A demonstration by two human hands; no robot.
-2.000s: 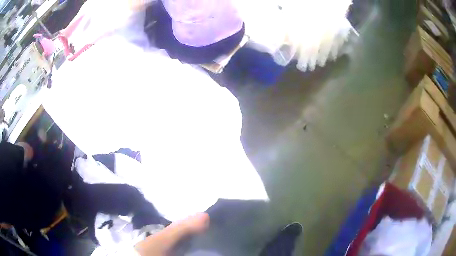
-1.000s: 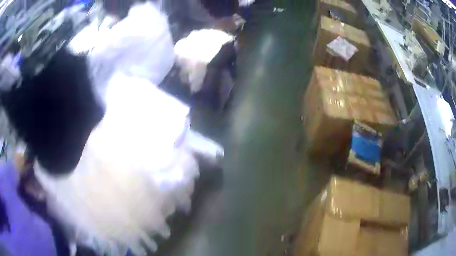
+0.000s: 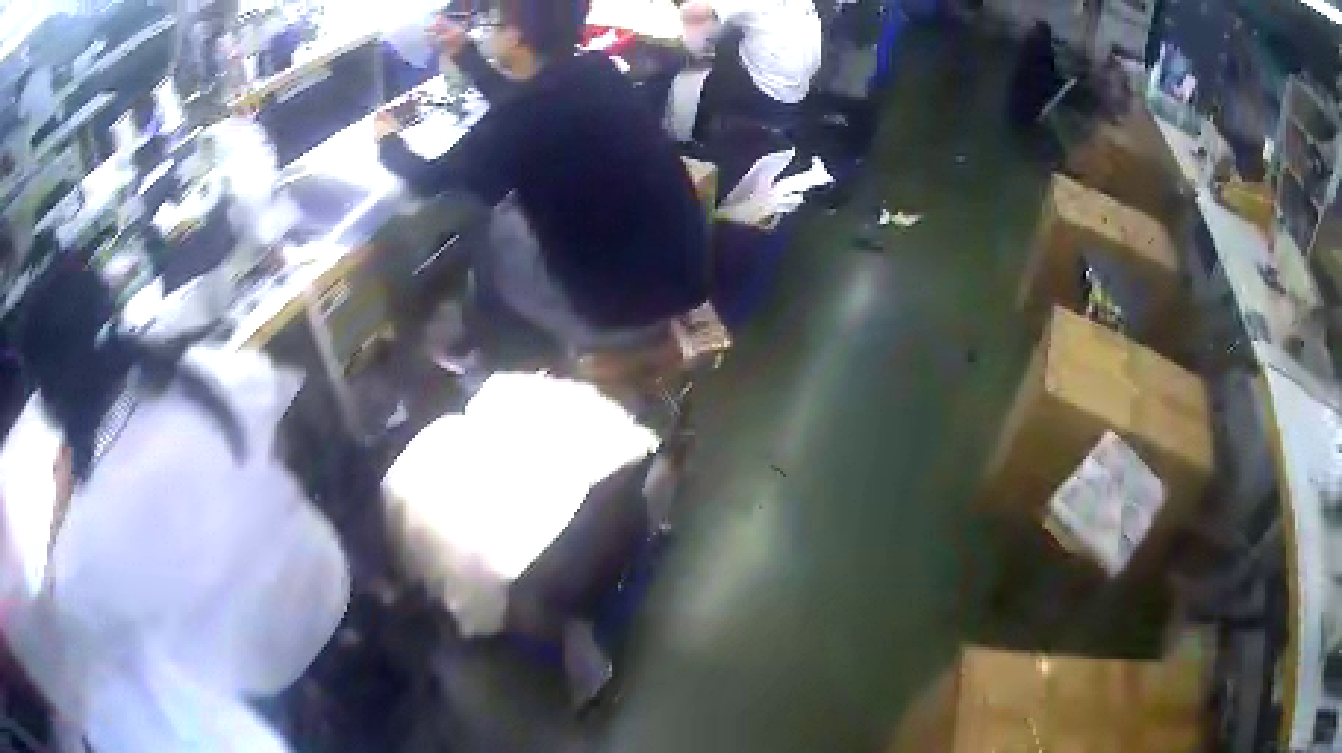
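Note:
Neither of my hands is in the picture. Nearest in front on the left is a large pale white cloth mass (image 3: 206, 515), blurred and cut off by the left edge. Right of it, a bright white cloth pile (image 3: 508, 464) lies over a dark stack or tub low beside the aisle. Its underside is too dark to tell.
A person in dark clothing (image 3: 604, 191) sits at a sewing table on the left; another person sits beyond. The green aisle floor (image 3: 795, 486) runs forward. Brown cartons (image 3: 1126, 390) line its right side, one with a white paper (image 3: 1107, 503), beside a long white table (image 3: 1310, 486).
The view has moved forward along the aisle and swung. My hand, seen low in the frame two seconds ago, is out of view. The seated person and white cloth pile now show more fully.

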